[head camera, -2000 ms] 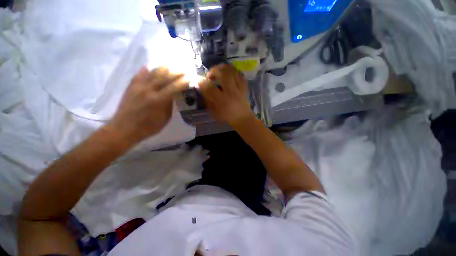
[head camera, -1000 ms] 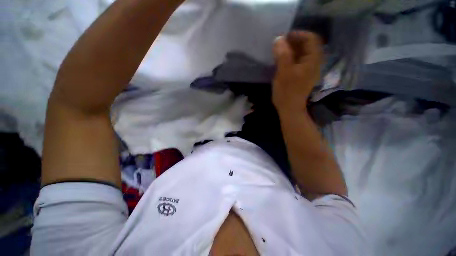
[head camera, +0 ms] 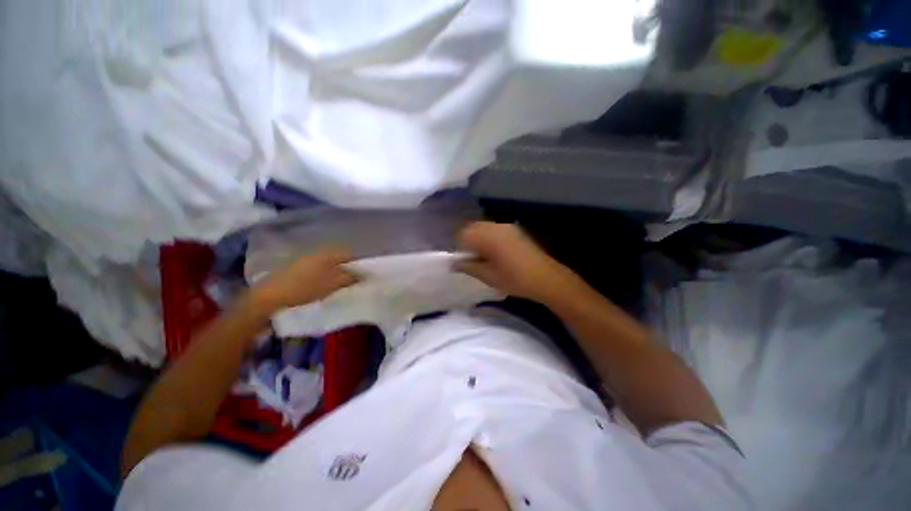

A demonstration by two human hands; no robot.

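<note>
A white fabric piece is stretched by its upper edge between my two hands, just above my lap. My left hand holds the left end of that edge; it is a little blurred. My right hand holds the right end with the fingers closed on it. The lower part of the fabric piece hangs towards my shirt. A large white garment pile lies beyond my hands, left of the sewing machine.
The sewing machine is cut off at the top right, under bright light. The grey table edge runs to the right. White pieces hang below it. A red basket with scraps stands by my left arm. A blue bin is at lower left.
Both hands have left the machine area and come down to my lap, where they now hold a white fabric piece. The view has tilted down, showing more of the red basket.
</note>
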